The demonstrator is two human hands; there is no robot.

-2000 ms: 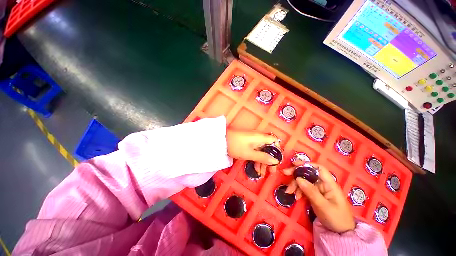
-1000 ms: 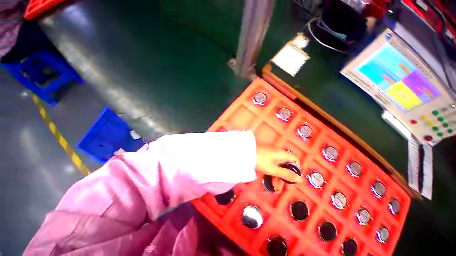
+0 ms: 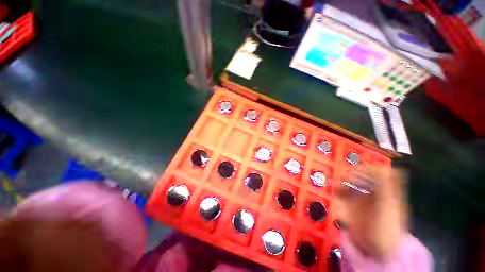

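Note:
The orange-red compartment tray lies tilted across the view. Silver light-faced round parts sit along its far side. Dark-faced round parts sit nearer me, and several in the near row reflect white. Two pockets at the upper left are empty. My right hand is strongly blurred over the tray's right side, with a blurred silvery streak by its fingers; whether it holds a part cannot be told. A blurred pink sleeve fills the lower left; no left hand can be made out.
A brown edge strip runs behind the tray, with a metal post at its left end. Beyond stand a cream bench tester, printed paper slips and a whitish label. A red tray lies far left.
My left hand has left the tray and its arm is now at the lower left. My right hand, unseen one second ago, is over the tray's right side. The view has shifted.

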